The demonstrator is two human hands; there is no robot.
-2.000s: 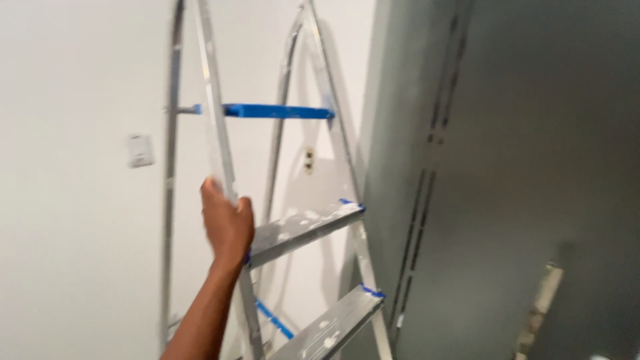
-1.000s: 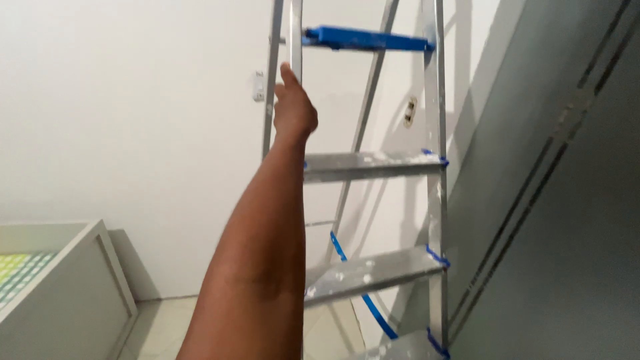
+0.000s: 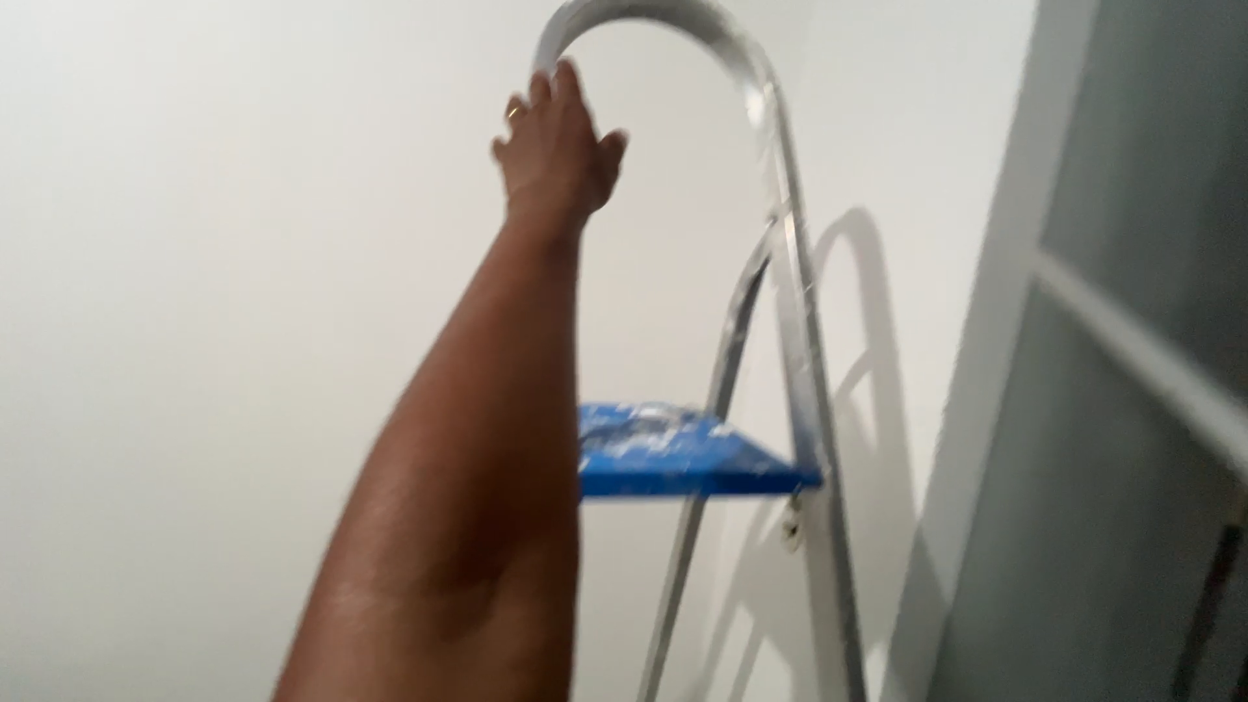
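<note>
My left hand [image 3: 558, 146], with a ring on one finger, reaches up to the left side of the curved top rail of a metal stepladder [image 3: 795, 263]. Its fingers and thumb are spread, and the fingertips overlap the rail; whether they touch it is unclear. Below and right of the hand, the ladder's blue top platform [image 3: 673, 453] is marked with white paint, its left part hidden behind my forearm. My right hand is out of view.
A white wall [image 3: 244, 244] stands behind the ladder, with a wall outlet [image 3: 791, 526] beside the right rail. Grey glass panels [image 3: 1102, 468] with a pale crossbar [image 3: 1141, 356] rise at the right.
My left hand has moved from lower on the ladder's left rail up to the curved top, and its fingers have spread. The view has tilted up.
</note>
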